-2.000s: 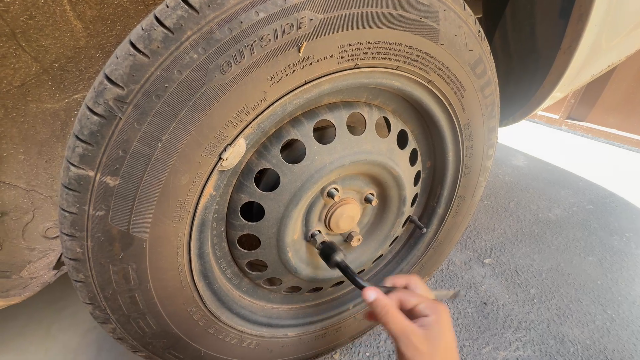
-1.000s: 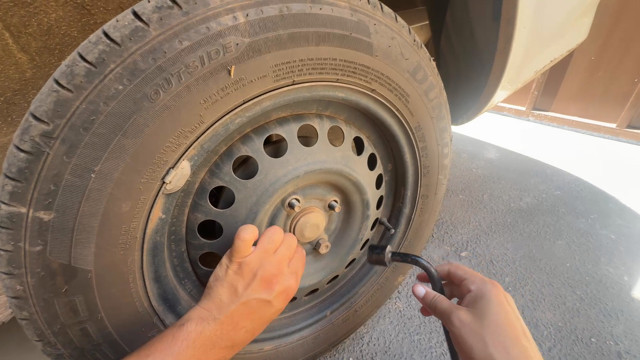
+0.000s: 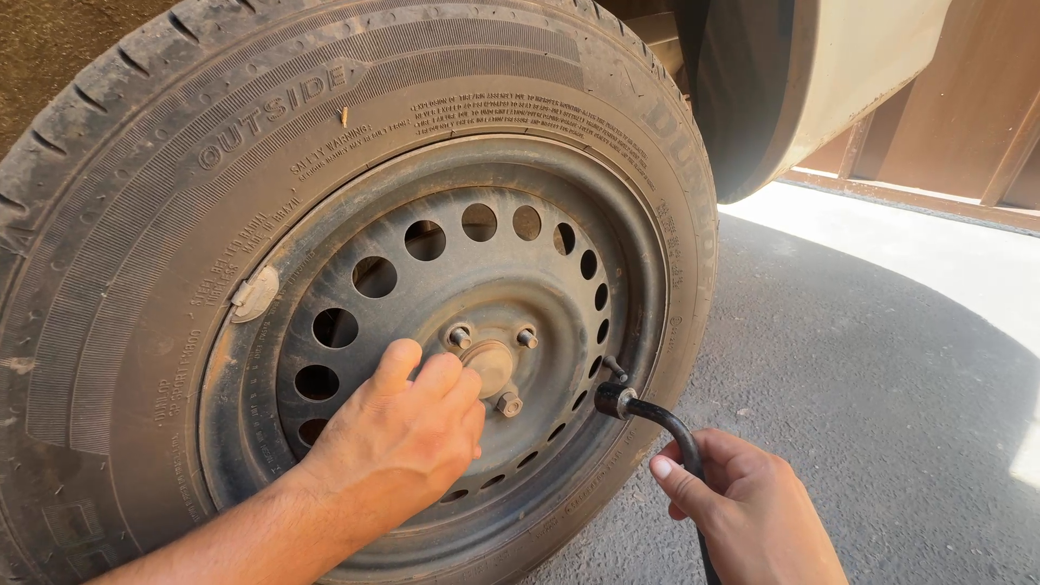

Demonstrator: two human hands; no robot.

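A steel wheel rim (image 3: 552, 292) with a tyre (image 3: 162, 244) is mounted on a car. My left hand (image 3: 406, 422) is at the lower left of the hub cap (image 3: 490, 366), its fingers curled over the place of a lug; whether it grips a nut there is hidden. Two wheel studs (image 3: 460, 337) show bare above the hub cap, and one lug nut (image 3: 509, 404) sits below it. My right hand (image 3: 731, 496) is closed around the bent black handle of a lug wrench (image 3: 615, 400). The wrench's socket is beside the valve stem (image 3: 615, 368), off the nuts.
A wheel weight (image 3: 256, 294) is on the rim's left edge. Car bodywork (image 3: 845, 81) overhangs at the upper right. Grey asphalt (image 3: 812, 325) lies right of the tyre, with a brown metal panel (image 3: 942, 122) behind.
Two seconds ago the wrench's socket was at the lower-left lug; it has moved right, away from the hub. My left hand has come into view and reached that lug.
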